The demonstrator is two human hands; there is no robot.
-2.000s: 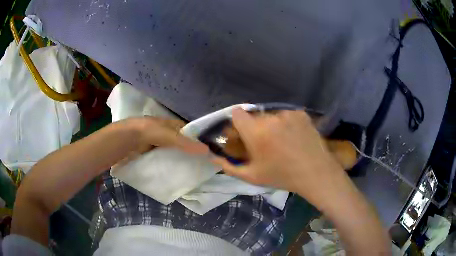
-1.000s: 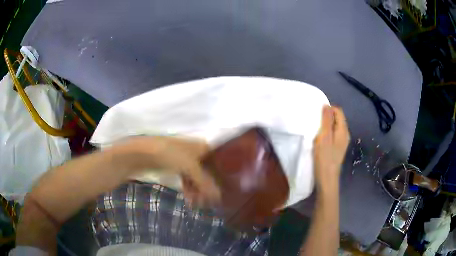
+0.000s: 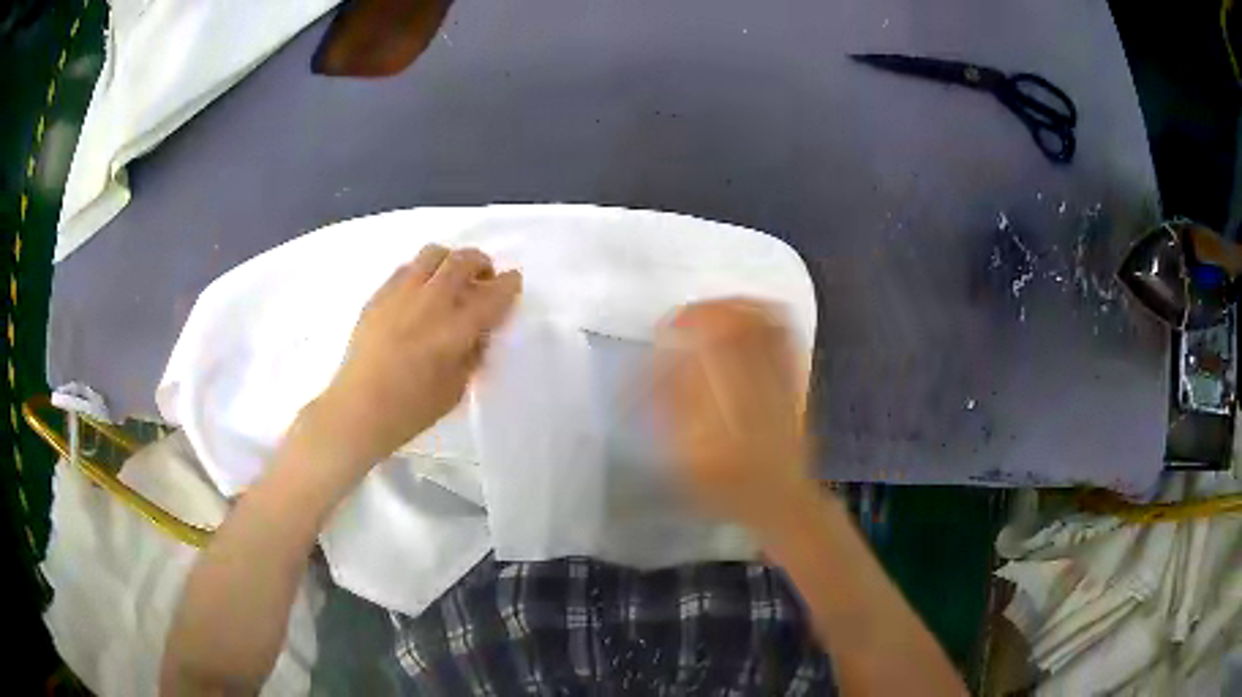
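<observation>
A large white front panel lies on the grey pressing table near its front edge, its rounded end to the right. A thin white pocket bag lies on its inner side and hangs towards the lap. My left hand rests on the panel left of the pocket bag, fingers bent; whether it pinches the cloth is hidden. My right hand is blurred over the panel's right part, beside the pocket bag; its grip cannot be told.
The wooden pressing block lies at the back left beside white pieces. Black shears lie at the back right. The steam iron sits by its metallic rest at the right edge. White pieces hang at both lower sides.
The wooden block has left my left hand and lies at the back left. My right hand has moved from the panel's right edge inward over it. The iron was set down earlier.
</observation>
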